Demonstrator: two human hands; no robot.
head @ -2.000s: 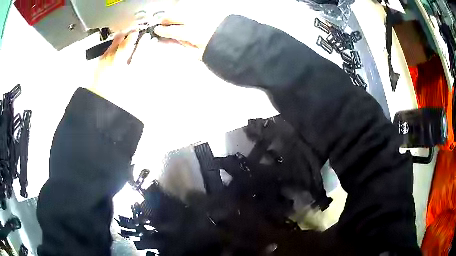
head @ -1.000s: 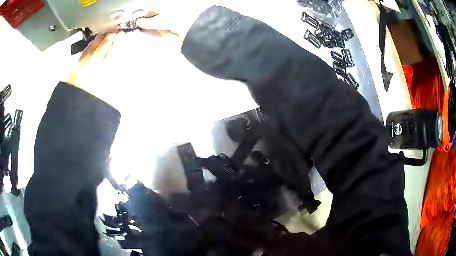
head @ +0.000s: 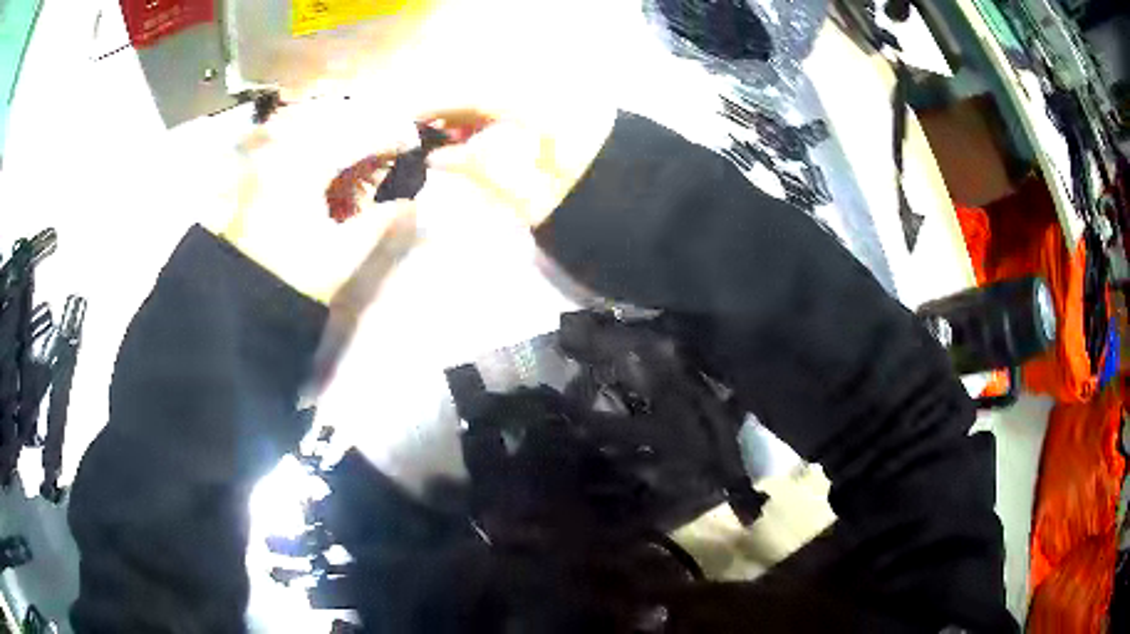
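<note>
My left hand (head: 297, 186) and my right hand (head: 514, 155) are close together below the machine head, both washed out by glare. A small black piece (head: 403, 176), which looks like a folded webbing strap, is pinched between their fingertips. Whether a buckle is on it cannot be told. A pile of black webbing straps (head: 545, 434) lies near my body, between my dark sleeves. More black straps with buckles (head: 37, 359) lie at the left edge.
The grey machine head (head: 267, 56) has a yellow label and a red label. Loose black buckles (head: 781, 149) and a clear plastic bag (head: 744, 37) are at upper right. A black mug (head: 998, 325), a brown box (head: 967, 149) and orange material (head: 1078, 495) are at right.
My hands have come down from the machine front towards me and closer together, with the black piece now between the fingertips. The view has shifted, and the mug appears more tilted.
</note>
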